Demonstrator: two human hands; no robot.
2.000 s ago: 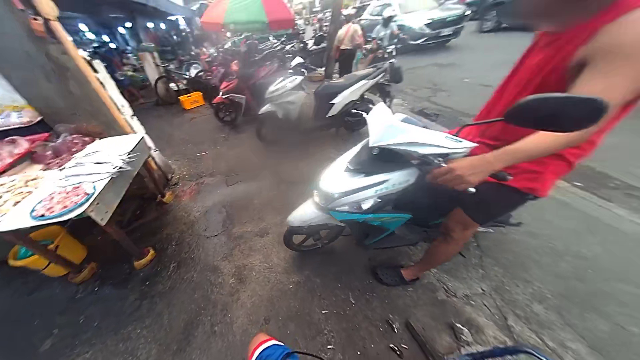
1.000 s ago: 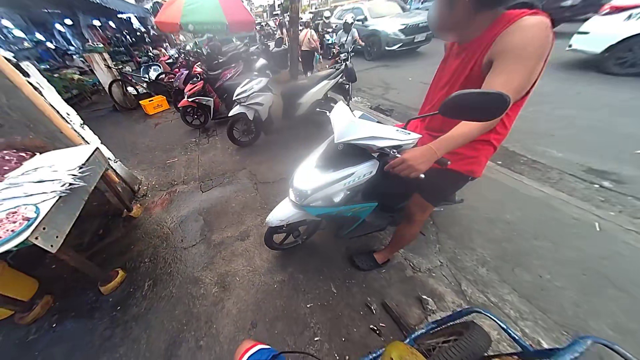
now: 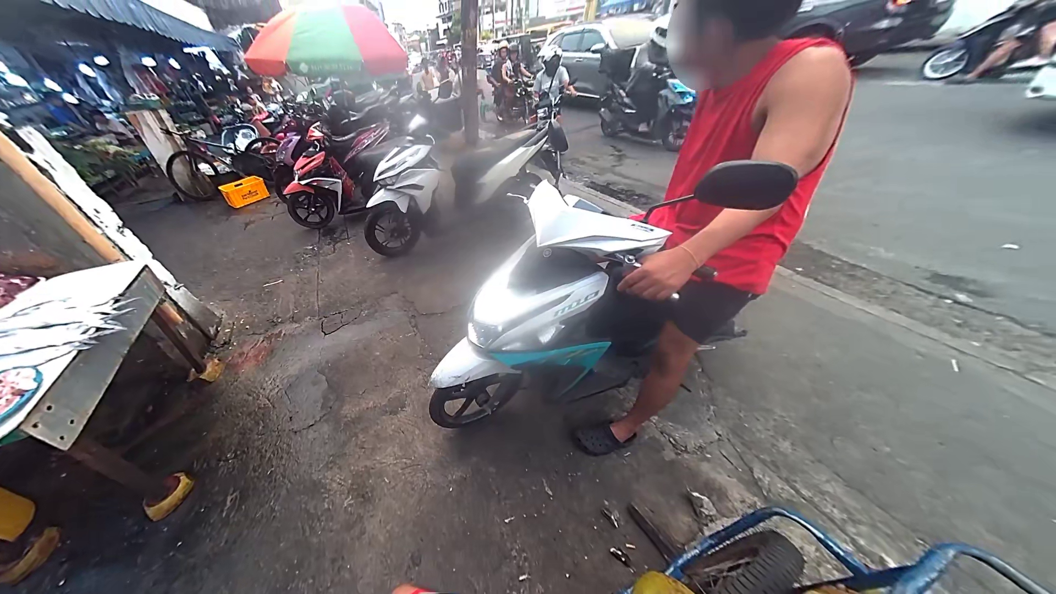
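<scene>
Neither of my hands can be made out; only a sliver of skin beside a red band shows at the bottom edge, too little to tell which part it is. In front of me stands a white and teal motor scooter [image 3: 536,305] with its headlight lit. A person in a red sleeveless shirt [image 3: 751,165] straddles it, one hand on its handlebar and one foot in a dark clog [image 3: 602,439] on the pavement. At the lower right is a blue metal tube frame [image 3: 767,516] with a black tyre [image 3: 755,569] inside it.
At left, a table [image 3: 91,363] holds slender silvery fish [image 3: 58,330] and a plate of pinkish food [image 3: 16,388]. Parked scooters [image 3: 400,194], a bicycle, an orange crate [image 3: 244,191] and a striped umbrella [image 3: 326,41] are farther back. A post [image 3: 469,74] rises beside the road, where vehicles and riders show.
The blue frame and tyre show more fully than two seconds ago, as the view has shifted. The banded part at the bottom edge has mostly left view. Another scooter shows on the road behind the person.
</scene>
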